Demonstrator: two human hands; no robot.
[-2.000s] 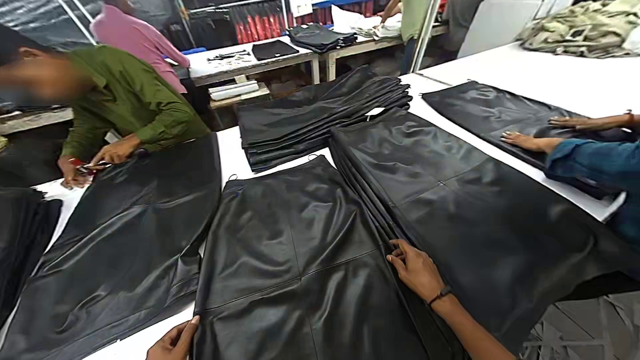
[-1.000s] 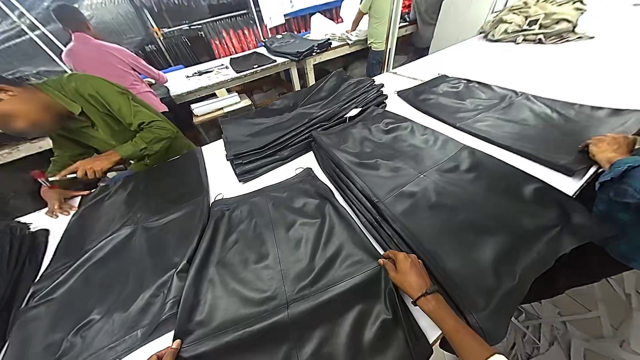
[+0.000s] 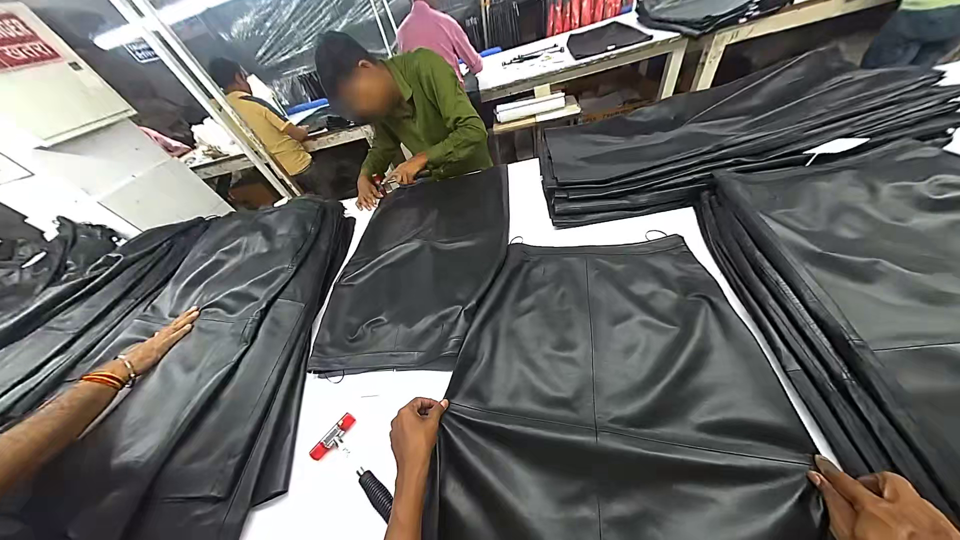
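A black leather skirt with a centre seam and a cross seam lies on the white table before me, its waistband away from me and a thin loop at each end of it. My left hand pinches the skirt's left edge where the cross seam meets it. At the other end of that seam my right hand grips the right edge, and the leather is drawn into folds between the two. Left of my left hand lie a red-ended metal tool and a black coiled cord or handle.
Stacked black leather skirts lie at right, with a folded pile behind. Another skirt lies before a person in green. At left, a co-worker's hand rests on more black leather pieces.
The view has swung left. My left hand has moved up the skirt's left edge to the cross seam. The skirt's lower part is now pulled into folds between my hands.
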